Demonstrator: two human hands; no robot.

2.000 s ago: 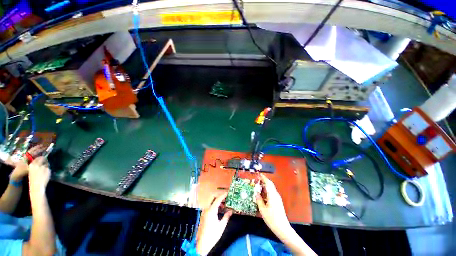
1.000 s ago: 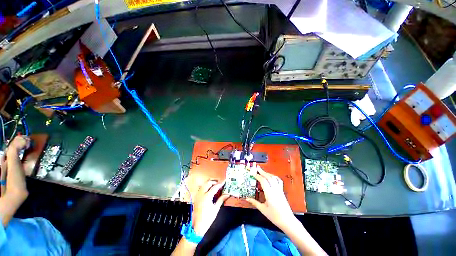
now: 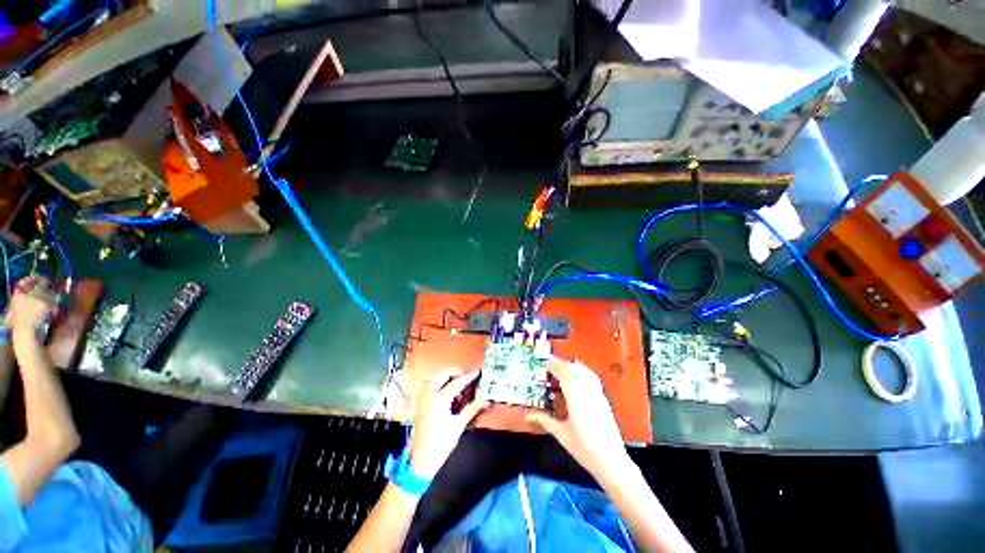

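Note:
A green-white circuit board (image 3: pixel 514 374) lies over the orange-red fixture plate (image 3: pixel 605 373), its back edge at the dark connector block (image 3: pixel 554 325). My left hand (image 3: pixel 444 416) holds the board's left edge, with a blue strap at the wrist. My right hand (image 3: pixel 583 405) holds its right side. Black cables with red and yellow plug ends (image 3: pixel 537 207) rise behind the block. A blue cable (image 3: pixel 605 280) runs right from the block. Whether the board's connectors are fully seated cannot be told.
A second board (image 3: pixel 687 367) lies right of the plate, near coiled black cable (image 3: pixel 689 275), an orange box (image 3: pixel 900 254) and a tape roll (image 3: pixel 888 372). Two remote controls (image 3: pixel 272 348) lie left. An oscilloscope (image 3: pixel 702 119) stands behind. Another person's arm (image 3: pixel 41 400) is at far left.
The board has moved from tilted in my hands to flatter against the connector block. Both hands stay on it. At far left, a board now shows beside the remote controls. The view has shifted.

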